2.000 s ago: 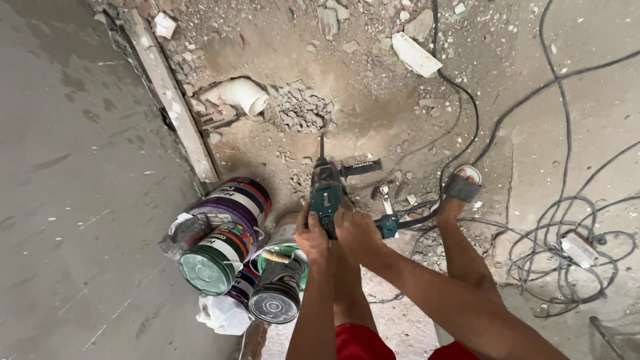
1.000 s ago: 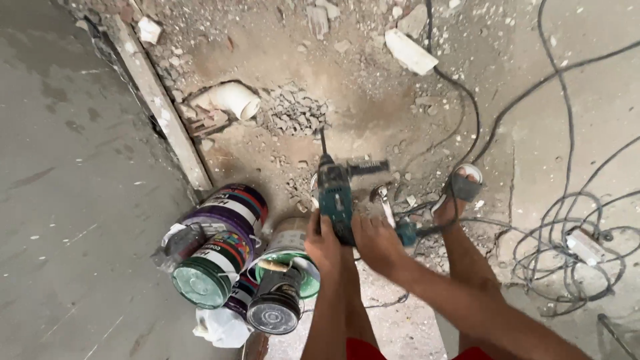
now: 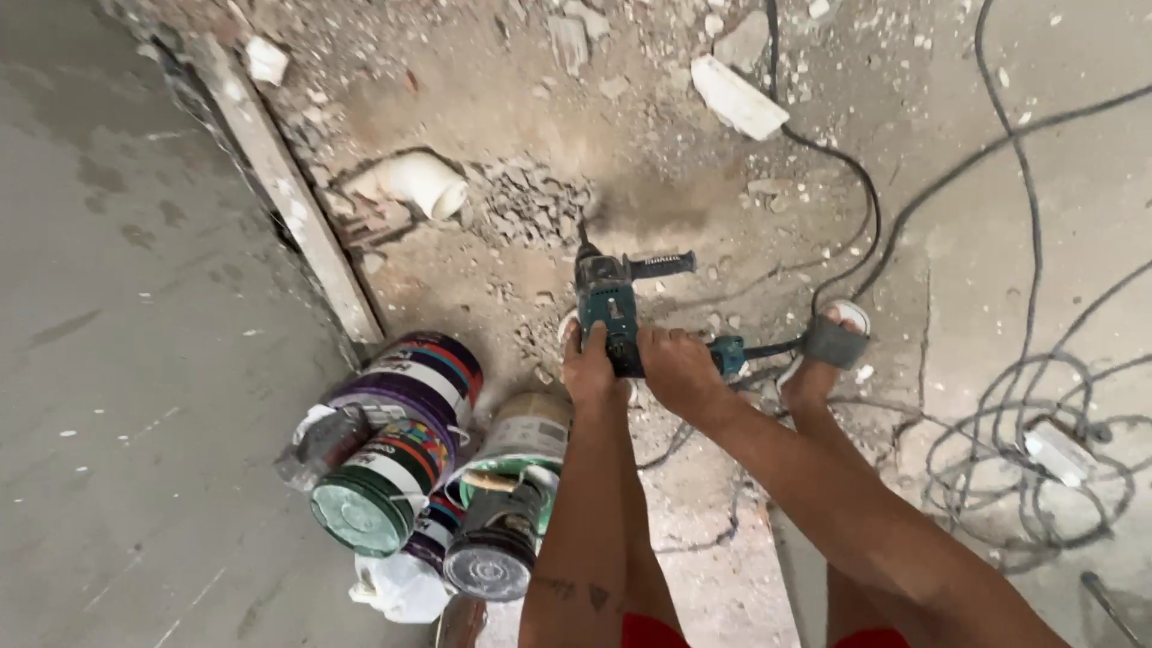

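A teal and black rotary hammer drill [image 3: 612, 310] lies between my hands, its bit aimed away from me at the right edge of a patch of broken concrete rubble [image 3: 535, 202]. My left hand [image 3: 589, 364] grips the left side of the drill body. Around the rear handle closes my right hand [image 3: 681, 369]. The black side handle [image 3: 663, 264] sticks out to the right, with no hand on it. Whether the bit's tip touches the floor is hard to tell. Left of the rubble, a white plastic pipe elbow [image 3: 423, 184] comes out of the broken floor.
Several paint buckets [image 3: 364, 504] stand together at lower left, beside a white plastic bag [image 3: 400, 589]. A long board [image 3: 292, 202] runs along the wall's foot. Black cables [image 3: 1035, 216] cross the floor and coil at right, near my sandaled foot [image 3: 832, 342]. A white chunk [image 3: 738, 97] lies beyond.
Both hands stay on the drill throughout. Compared with one second ago, the drill's bit has shifted slightly along the right side of the rubble patch.
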